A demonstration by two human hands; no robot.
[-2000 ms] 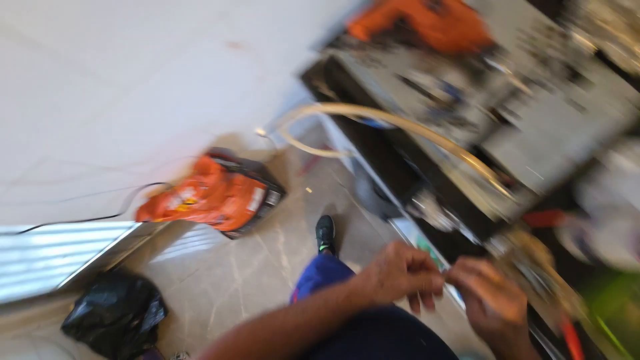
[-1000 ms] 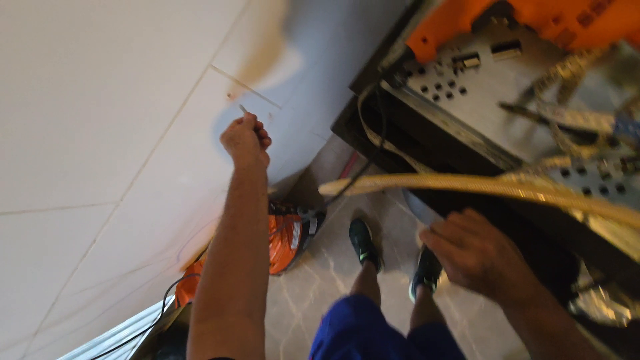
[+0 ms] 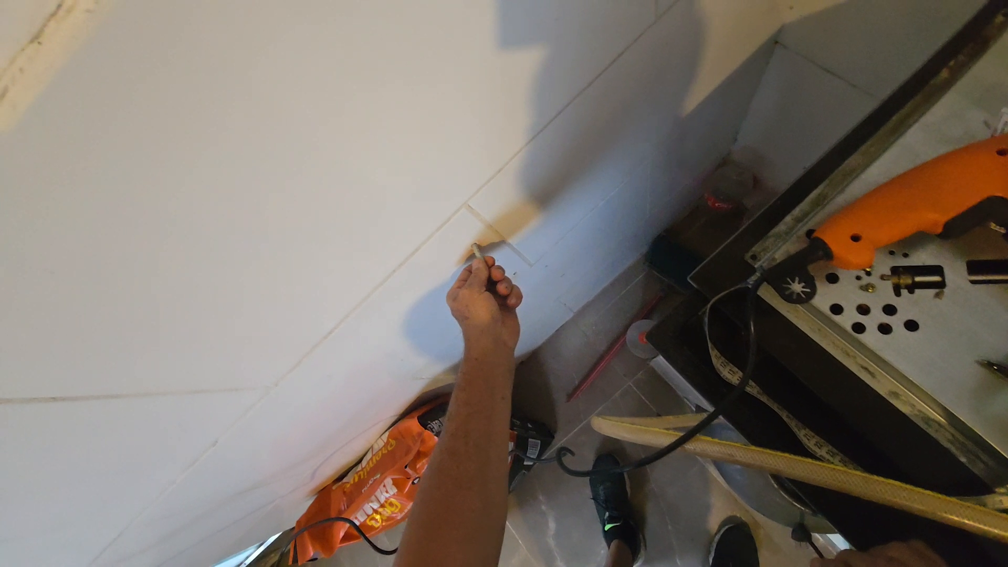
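My left hand (image 3: 484, 295) is raised to the white tiled wall (image 3: 260, 197), its fingers closed around a small slim object (image 3: 477, 250) whose tip is at or very near the tile. What that object is cannot be told. Just beyond it, short joint lines cross the wall. Only a blurred part of my right hand (image 3: 886, 554) shows at the bottom right edge, near the dark side of the worktop; whether it holds anything is hidden.
An orange power tool (image 3: 913, 201) with a black cord lies on a metal worktop (image 3: 858, 291) with holes. A yellowish hose (image 3: 811, 468) crosses low at the right, beside a measuring tape (image 3: 787, 417). An orange bag (image 3: 378, 480) stands against the wall; a red rod (image 3: 614, 346) lies on the floor.
Two seconds ago both hands were together near the worktop. The left hand then went out to the wall and is now at the short joint lines; the right hand has dropped to the bottom edge.
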